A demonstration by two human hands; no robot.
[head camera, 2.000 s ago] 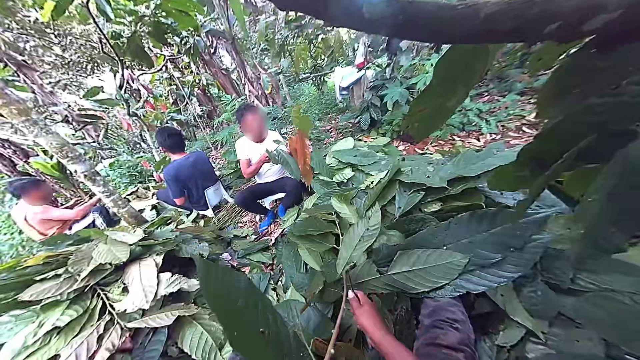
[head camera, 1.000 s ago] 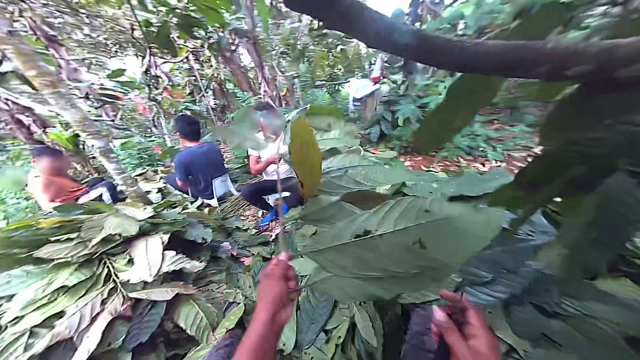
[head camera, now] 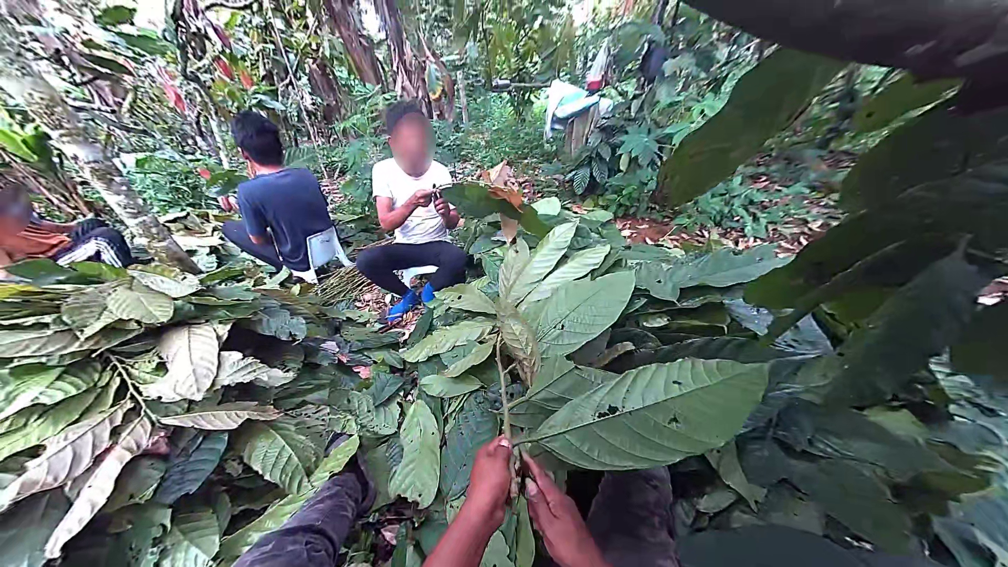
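Note:
Low in the centre of the head view, my left hand (head camera: 490, 482) is closed around the lower part of a leafy branch (head camera: 505, 386). Right beside it, my right hand (head camera: 553, 512) touches the same stem, its fingers partly hidden, so its hold is unclear. The branch points away from me and carries several broad green leaves. One large leaf with small holes (head camera: 654, 413) spreads to the right of my hands. A duller, curled leaf (head camera: 518, 340) hangs near the upper stem.
Piles of cut leafy branches (head camera: 189, 362) lie left and right. Three people sit ahead; one in a white shirt (head camera: 411, 197) holds a leafy stem. A dark limb (head camera: 866, 31) and hanging leaves (head camera: 748, 118) block the upper right. Cloths (head camera: 568, 104) rest on a stump.
My hands were apart one second ago, the right one beneath a large leaf; now they are together at the branch's stem. Many more leaves show on the branch in front of me.

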